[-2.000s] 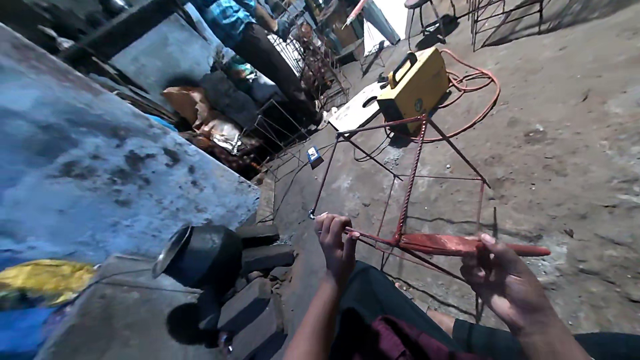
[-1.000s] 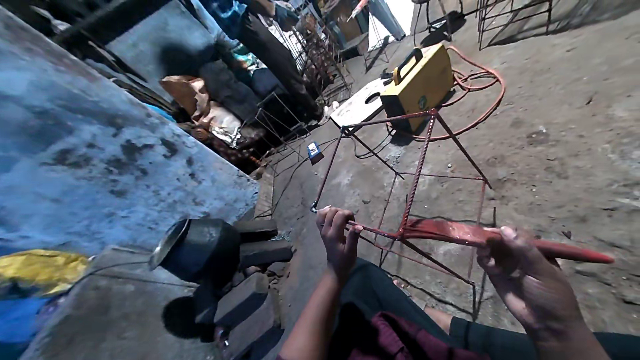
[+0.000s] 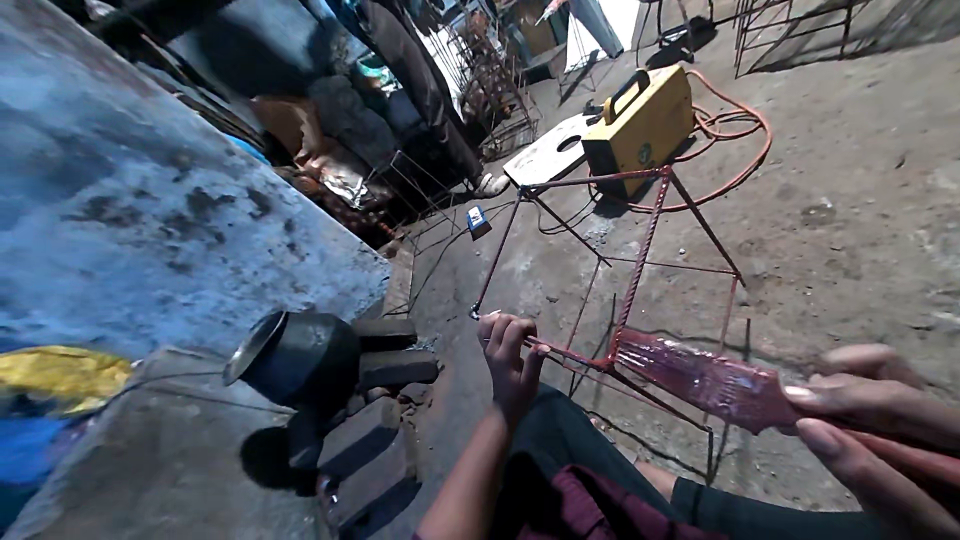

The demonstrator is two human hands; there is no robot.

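My left hand (image 3: 513,352) grips a thin bar of a metal rod frame (image 3: 641,262) near its front left corner. The frame is made of welded bars, some ribbed, and much of it is coated dark red. My right hand (image 3: 862,412) holds a paintbrush (image 3: 697,379) by its handle, fingers near the neck. The brush is covered in wet red paint, and its tip touches or nearly touches the corner where the ribbed bar meets the front bar. Parts of the handle are hidden by my fingers.
A yellow welding machine (image 3: 645,124) with an orange cable (image 3: 761,154) stands behind the frame. A dark metal pot (image 3: 300,356) sits at left near concrete blocks (image 3: 367,435) and a blue wall (image 3: 172,202). A person's leg (image 3: 427,90) and more rod frames are at the back.
The brush has moved away to the right and come back with its tip at the frame's front corner. My left hand keeps its hold on the bar.
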